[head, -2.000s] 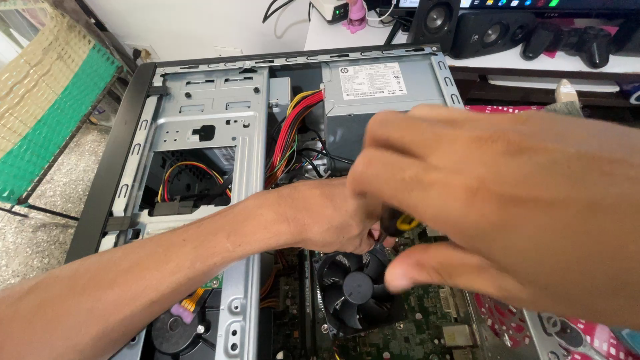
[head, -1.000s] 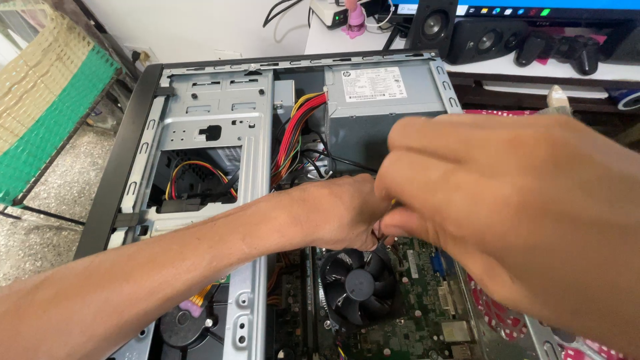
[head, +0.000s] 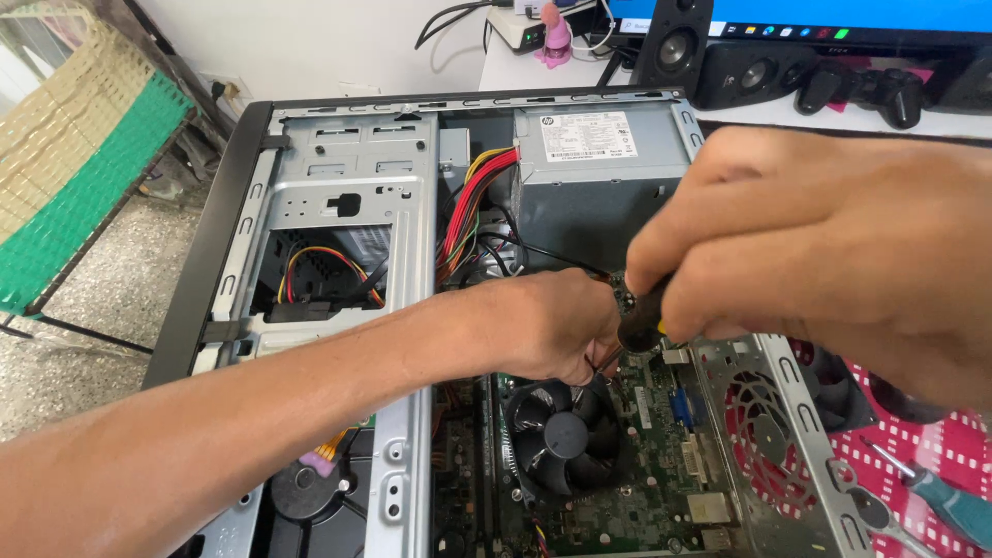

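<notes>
An open desktop computer case [head: 411, 310] lies before me. My right hand [head: 798, 240] grips the black and yellow handle of a screwdriver [head: 642, 324], whose shaft slants down to the left. My left hand [head: 554, 322] is at the upper edge of the black CPU cooler fan [head: 566, 435], its fingertips around the lower shaft; the screwdriver's tip is hidden there. The fan sits on the green motherboard [head: 651, 434]. Above the hands is the metal power supply [head: 589, 194], with a bundle of red and yellow cables [head: 480, 205] coming out of its left side.
The drive cage [head: 349, 170] fills the case's left part, a hard drive [head: 306, 492] below it. At right, a teal-handled screwdriver [head: 949, 500] and a loose black fan [head: 833, 391] lie on red patterned cloth. Speakers [head: 674, 50] and a game controller [head: 860, 93] stand behind; a woven chair [head: 77, 155] is left.
My right hand has shifted on the screwdriver, and its handle shows more than a second ago. My left hand stays by the cooler fan's upper edge.
</notes>
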